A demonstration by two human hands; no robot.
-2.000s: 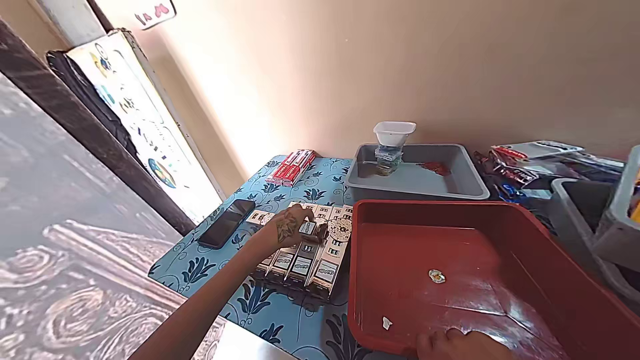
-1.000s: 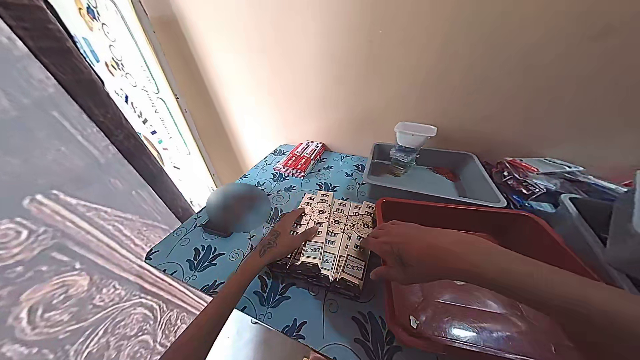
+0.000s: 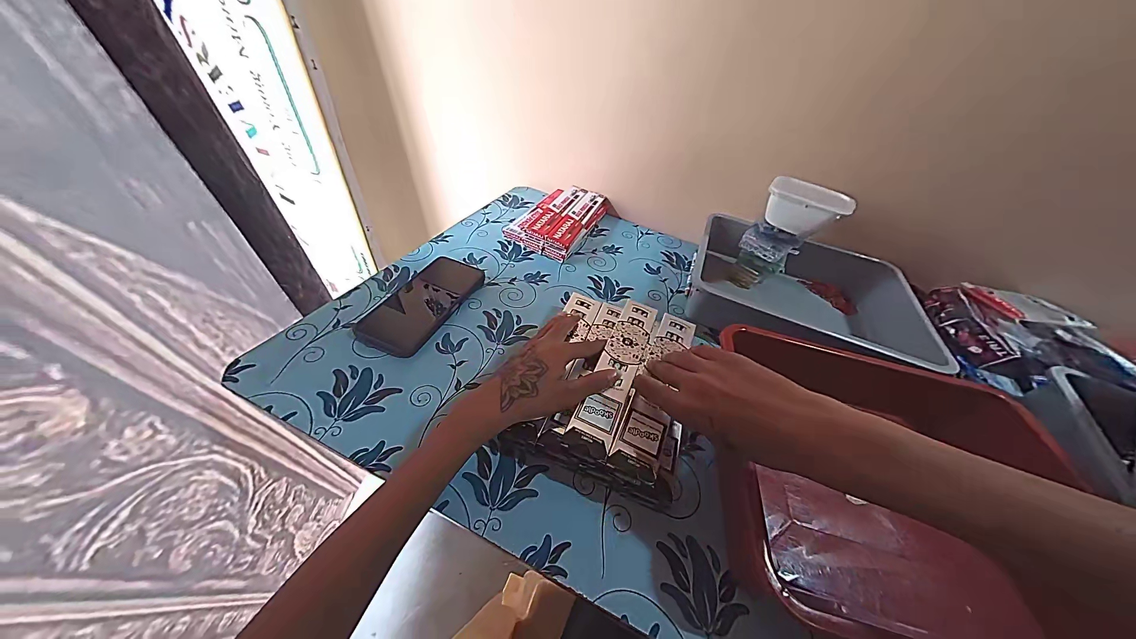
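Several small printed cardboard boxes (image 3: 645, 428), cream with black print, lie side by side in a block on a blue flowered tablecloth (image 3: 342, 399). My left hand (image 3: 550, 373) rests on the block's left part, fingers spread, with a dark drawing on its back. My right hand (image 3: 710, 390) lies against the block's right side, fingers bent over the top. Both hands touch the boxes, and their fingers hide part of them. Dark edges show under the near side of the block; whether these are lower boxes or a tray, I cannot tell.
A black phone (image 3: 419, 306) lies left of the boxes, and red-and-white packets (image 3: 556, 224) lie near the wall. At right is a red plastic tray (image 3: 741, 532); behind it, a grey tray (image 3: 905, 306) holds a white plastic tub (image 3: 806, 206). Plastic packets (image 3: 985, 328) lie at far right.
My right hand has moved from the red tray to the right side of the boxes. My left hand stays at the boxes, its fingers now spread flatter. The view has shifted.
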